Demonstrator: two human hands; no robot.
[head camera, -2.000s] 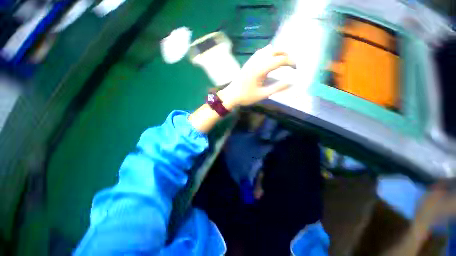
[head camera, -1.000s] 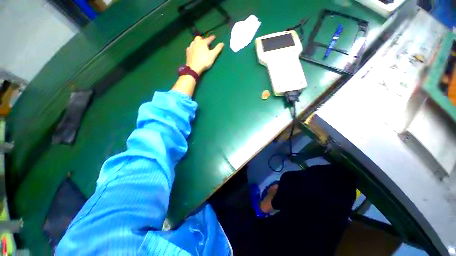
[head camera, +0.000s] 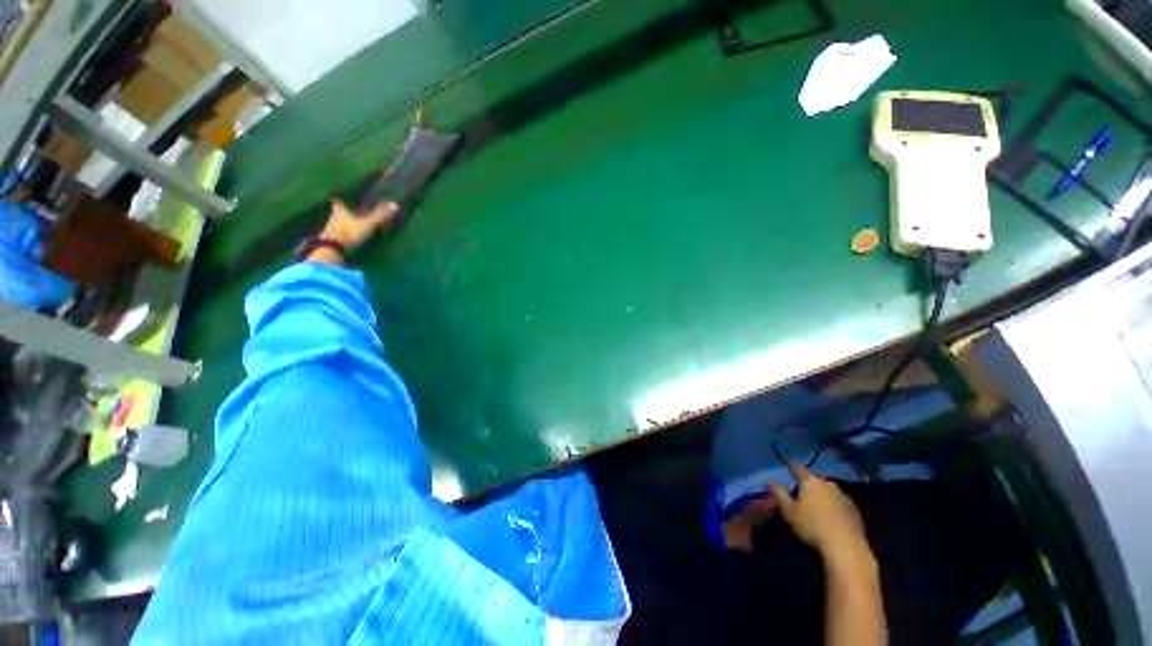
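Observation:
My left hand (head camera: 354, 227) is at the far left of the green bench (head camera: 606, 252), at the near end of a flat dark panel-like piece (head camera: 420, 164). Whether it grips anything is hidden. My right hand (head camera: 821, 507) is low over my dark lap, near a loop of thin cable, with fingers partly curled; a grip cannot be made out. A cream handheld tester (head camera: 937, 183) lies on the bench at right, its cable (head camera: 929, 331) hanging over the edge. A small tan disc (head camera: 864, 240) lies beside it.
A crumpled white cloth (head camera: 844, 73) and a black frame (head camera: 773, 23) lie at the back. Another black frame (head camera: 1074, 234) holds a blue pen (head camera: 1083, 162). The white-grey machine edge (head camera: 1074, 379) is at right. Shelf rails (head camera: 139, 158) are at left.
The view has turned left. My left hand has moved from beside the back black frame to the dark piece at far left. My right hand has come into view over my lap.

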